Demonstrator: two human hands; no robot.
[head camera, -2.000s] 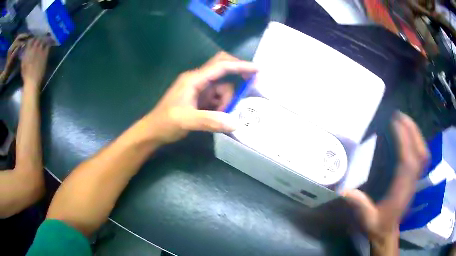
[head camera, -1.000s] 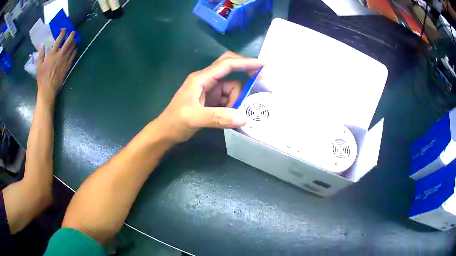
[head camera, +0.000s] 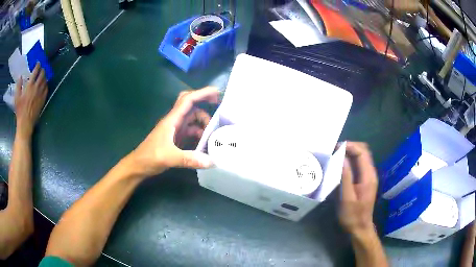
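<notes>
An open white retail box (head camera: 242, 191) lies on the dark green mat in front of me, its large white lid (head camera: 289, 101) raised at the back. A white oval device (head camera: 261, 159) with a ring-shaped grille near each end fills it. My left hand (head camera: 180, 135) grips the box's left end, thumb at the near corner and fingers behind the side flap. My right hand (head camera: 359, 187) is beside the right side flap (head camera: 334, 171), fingers slightly bent and a little blurred; whether it touches the flap is unclear.
Two open boxes (head camera: 409, 206) with devices stand at the right. A blue parts bin (head camera: 201, 52) with a tape roll (head camera: 206, 27) is beyond the box. A black carton (head camera: 313, 65) bears orange and white sheets. Another person's hand (head camera: 31, 96) touches a box at far left.
My right hand has come back into view at the box's right end. The box appears lower and further left, as do the surroundings, with my left hand still on its left end.
</notes>
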